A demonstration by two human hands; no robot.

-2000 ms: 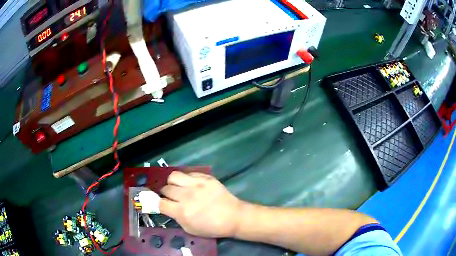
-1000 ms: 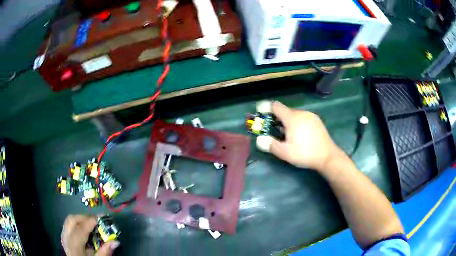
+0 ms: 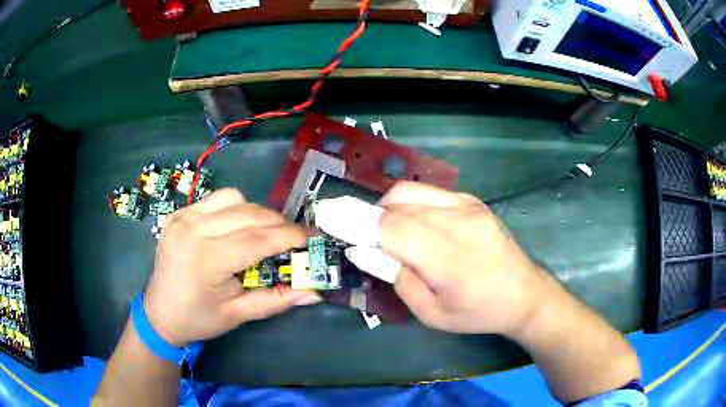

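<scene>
My left hand (image 3: 231, 262), with a blue wrist band, holds power supply boards (image 3: 312, 269) between thumb and fingers, over the near left part of the test fixture. Yellow blocks and a green board face show; how many boards is hard to tell. My right hand (image 3: 446, 254), with white finger cots on thumb and fingertip, is at the right side of these boards; its fingertips nearly meet them, and whether it grips one is unclear. The dark red test fixture (image 3: 426, 165) lies tilted beneath both hands, its opening partly covered.
Loose boards (image 3: 155, 181) lie left of the fixture. A full parts tray (image 3: 49, 262) stands far left, a second tray (image 3: 651, 230) far right. The green-topped shelf (image 3: 263, 67) holds a dark red box and a white meter (image 3: 549, 36). A red and black lead (image 3: 318, 86) hangs down.
My right hand has moved left with its board to meet my left hand, which has come up and right with boards over the fixture. The view has shifted, lowering the scene and showing the left tray more fully.
</scene>
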